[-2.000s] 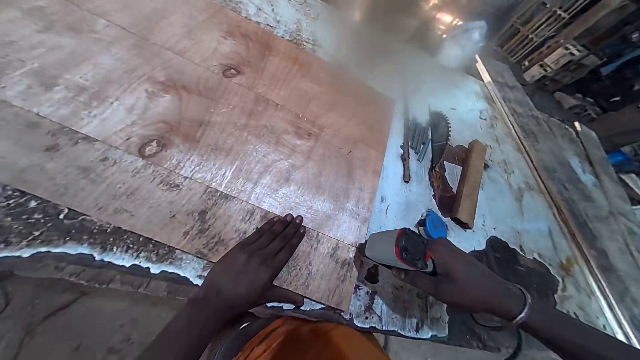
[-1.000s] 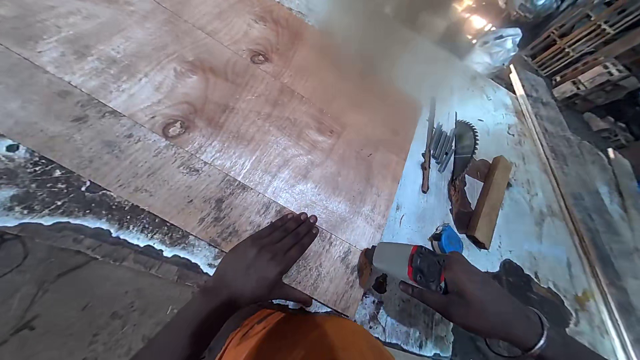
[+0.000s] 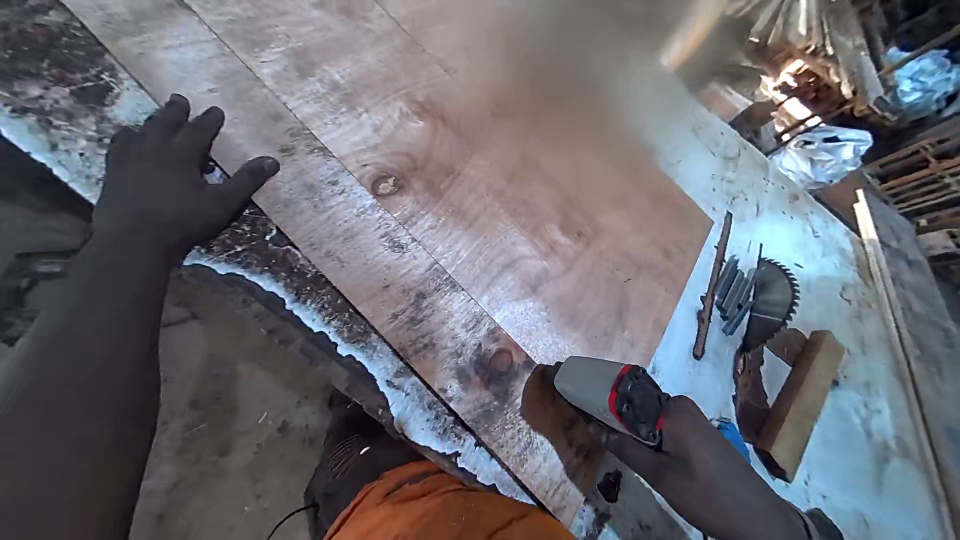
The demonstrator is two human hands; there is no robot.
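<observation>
A large plywood sheet lies on the worn, painted worktable, with straight seams or lines running along it. At its near corner my right hand grips a grey, black and red power tool; the tool's front end is over the sheet, and its exact kind cannot be told. My left hand is at the left, fingers spread, at the sheet's near edge, with the thumb over the sheet and nothing seen in its grasp.
Right of the sheet lie a toothed circular saw blade, several grey metal pieces, a thin rusty bar, a wood block and a blue object. Beyond are a clear plastic bag and a long pale strip. A blur covers the sheet's far part.
My left hand has moved away from near the tool, leftward along the sheet's near edge. The right hand still holds the tool near the corner. The view has turned.
</observation>
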